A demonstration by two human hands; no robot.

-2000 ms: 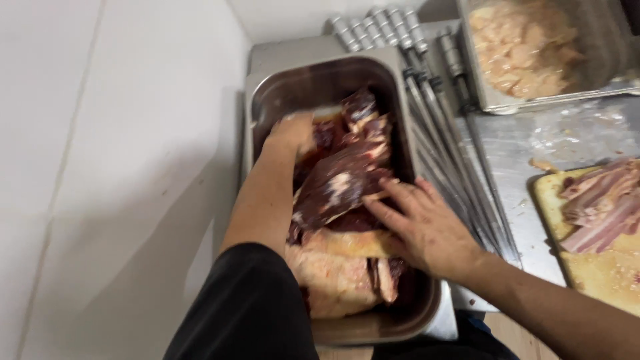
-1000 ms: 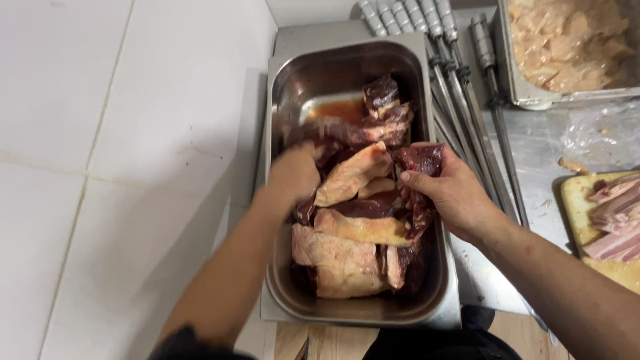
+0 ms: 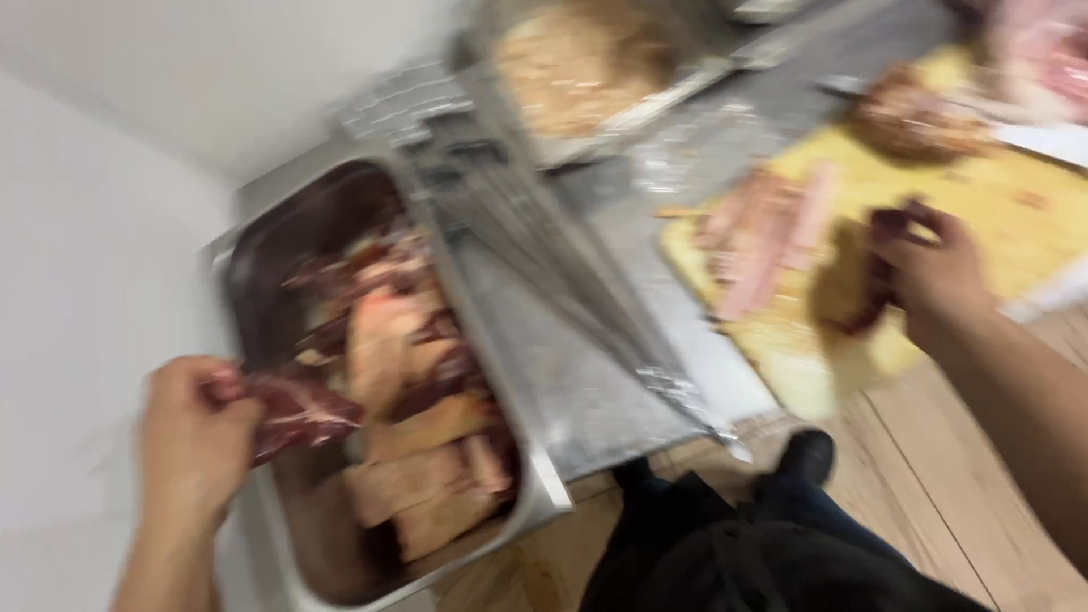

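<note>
At the left edge of the metal pan [image 3: 523,459], my left hand [image 3: 194,425] grips a dark red piece of meat [image 3: 297,414], which hangs over the pan's rim. Pale, fatty cuts and dark red meat [image 3: 374,348] lie inside the pan. Over the yellow cutting board [image 3: 1028,221], my right hand [image 3: 931,263] holds another dark red piece of meat [image 3: 880,272], blurred by motion. Left of that hand, pale pink meat strips [image 3: 765,234] lie on the board.
Long metal skewers [image 3: 552,255] lie on the steel table [image 3: 544,382] between pan and board. Behind them stands a metal container [image 3: 586,149] of pale meat pieces. A browned lump of meat [image 3: 918,119] sits on the board's far part. A white wall rises at the left.
My right hand has moved from the pan to over the cutting board with dark meat. My left hand has moved to the pan's left edge, holding meat. The view has swung right.
</note>
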